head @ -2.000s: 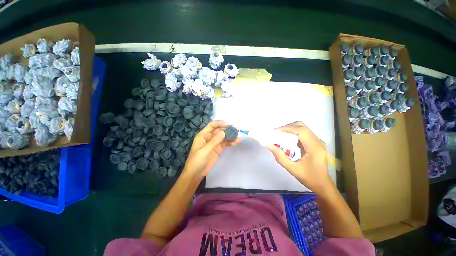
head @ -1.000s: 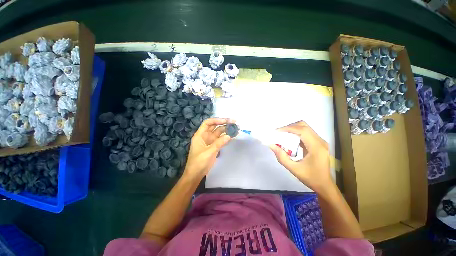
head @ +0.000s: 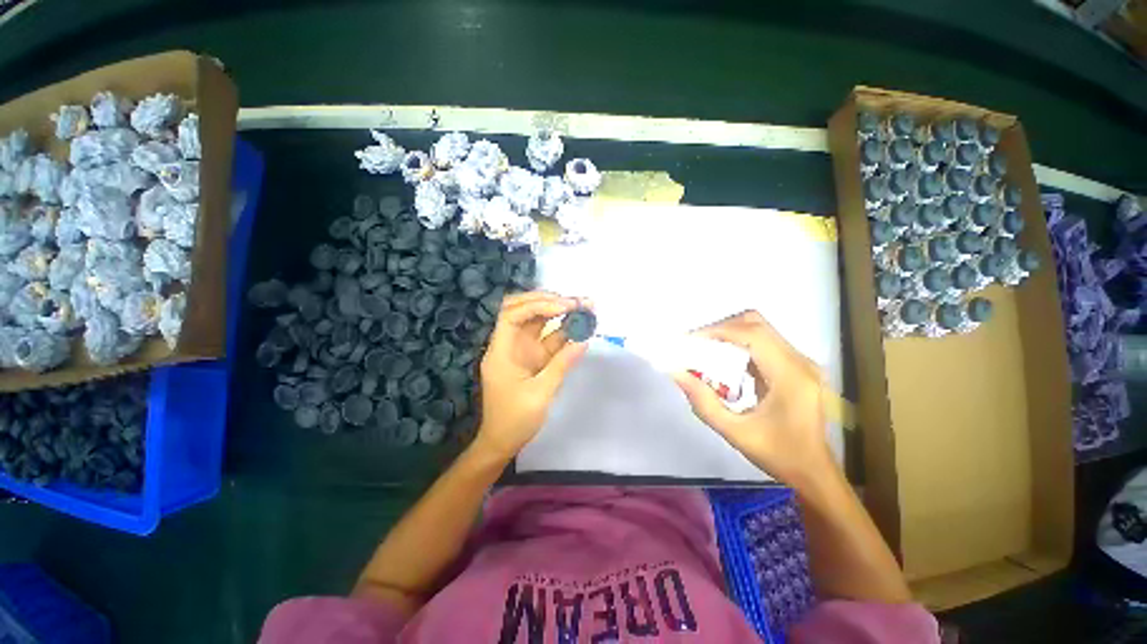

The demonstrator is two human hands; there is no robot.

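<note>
My left hand (head: 528, 371) pinches a dark round disc (head: 579, 326) between thumb and fingers above the left part of the white work sheet (head: 629, 440). My right hand (head: 774, 396) holds a white glue bottle (head: 726, 362) with red marking, its thin blue tip pointing left, close to the disc. The tip and disc look slightly apart; whether glue is on the disc cannot be told. A heap of loose dark discs (head: 377, 302) lies left of the sheet. White-grey figures (head: 484, 170) lie in a group behind the heap.
Left cardboard tray (head: 208, 214) of figures rests on a blue crate (head: 189, 440) of discs. Right cardboard tray (head: 962, 453) holds rows of glued assemblies (head: 937, 208). Purple parts (head: 1088, 327) lie beyond it. A small blue basket (head: 736, 566) is by my lap. Yellow tape (head: 642, 188) marks the sheet's edge.
My left hand has turned slightly and shifted a little with the disc, leaving a wider gap to the blue tip. My right hand has barely moved. Trays and heaps look the same.
</note>
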